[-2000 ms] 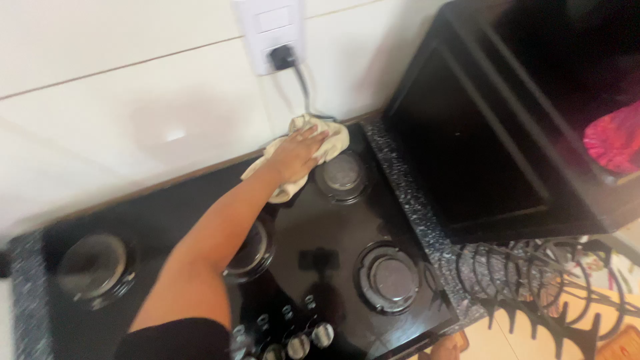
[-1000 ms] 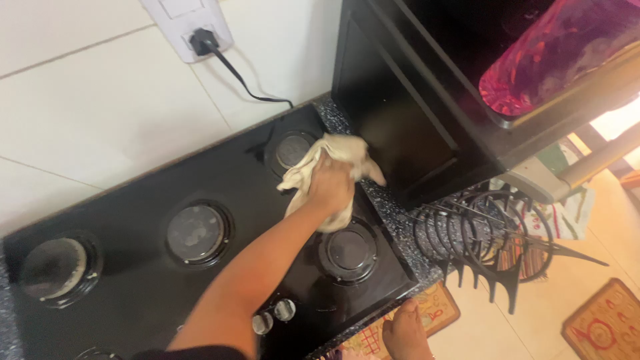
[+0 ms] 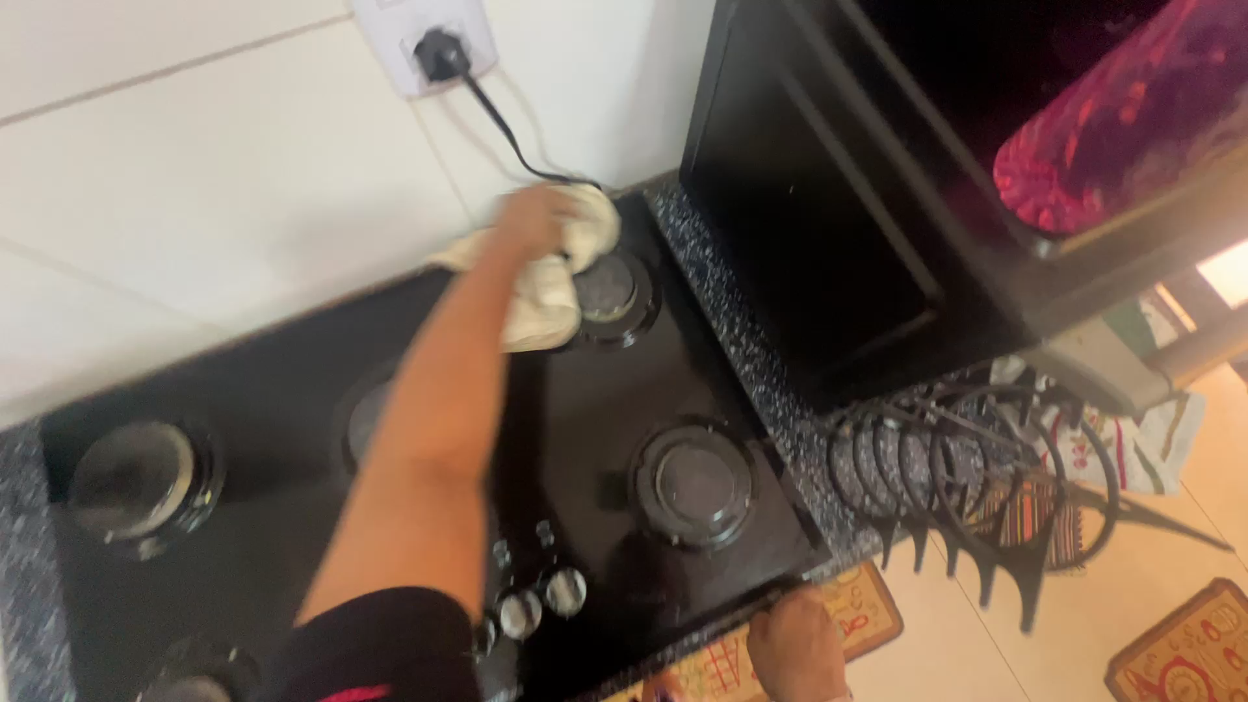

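My left hand (image 3: 534, 222) grips a cream cloth (image 3: 544, 304) at the back edge of a black glass gas hob (image 3: 575, 400), close to the wall. The cloth is bunched and lies against the left side of the rear right burner (image 3: 606, 285). My left forearm crosses the hob and partly covers a middle burner (image 3: 370, 421). My right hand (image 3: 798, 639) is at the front edge of the counter, its fingers curled and partly hidden. The front right burner (image 3: 694, 485) and silver control knobs (image 3: 565, 592) are uncovered. No pan supports sit on the burners in view.
A black oven-like appliance (image 3: 809, 214) stands to the right, with a pink translucent container (image 3: 1102, 146) on it. Black metal pan supports (image 3: 897, 468) stick out past the counter's right end. A black plug (image 3: 441, 56) and its cord are at the wall. Patterned mats (image 3: 1194, 653) lie on the floor.
My left hand has moved the cloth from between the two right burners to the back edge by the wall. My right hand stays near the front edge.
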